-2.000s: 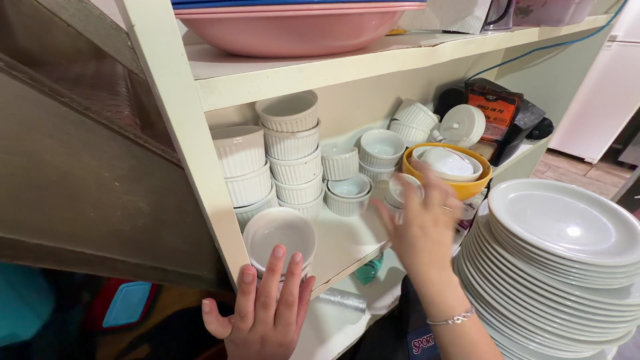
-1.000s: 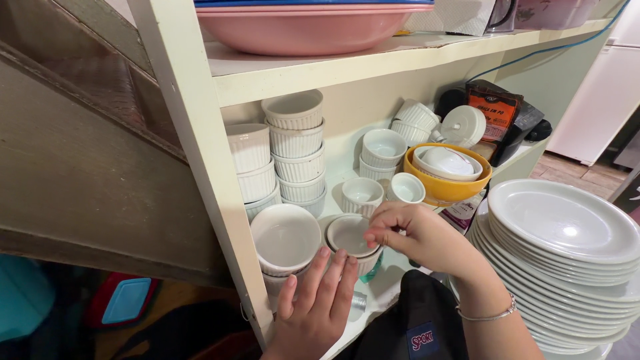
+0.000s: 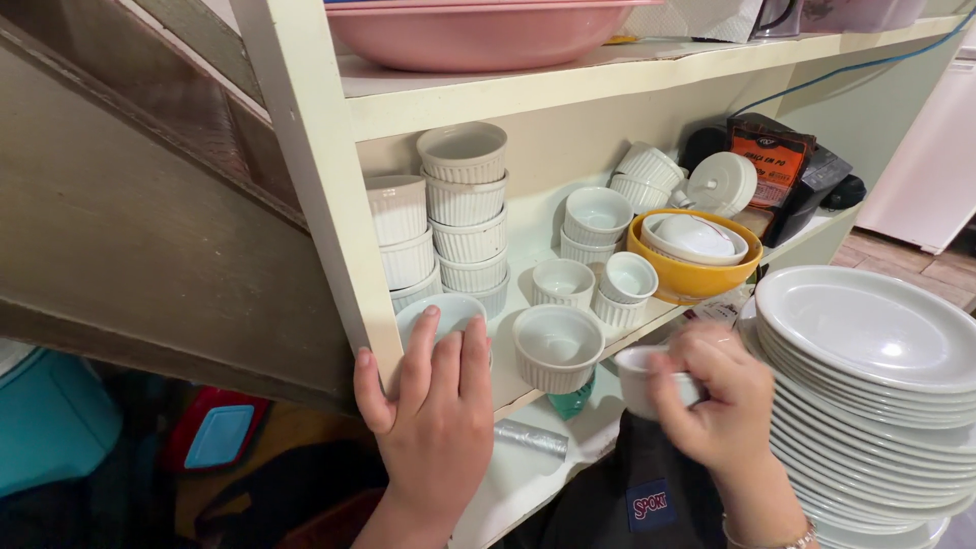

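Observation:
My right hand (image 3: 713, 393) grips a small white ramekin (image 3: 644, 385) by its rim, in front of the shelf edge. My left hand (image 3: 438, 396) rests with fingers spread on a white ramekin (image 3: 442, 311) at the shelf's front left corner, its fingers partly hiding it. Between the hands a fluted ramekin (image 3: 558, 358) stands at the shelf's front edge. Behind it are a smaller ramekin (image 3: 563, 286) and a little stacked pair (image 3: 621, 300). Tall stacks of ramekins (image 3: 467, 229) stand behind my left hand, and another stack (image 3: 593, 221) is farther back.
A yellow bowl (image 3: 671, 271) holding white dishes stands right on the shelf, beside a lid (image 3: 722, 184) and dark packets (image 3: 770, 164). A tall pile of white plates (image 3: 869, 328) rises at the right. The upper shelf (image 3: 656, 76) and its upright (image 3: 320, 175) frame the space; foil-like roll (image 3: 531, 440) below.
My right hand has moved right, away from the front ramekins, and now holds a small one. My left hand has shifted left onto the corner ramekin.

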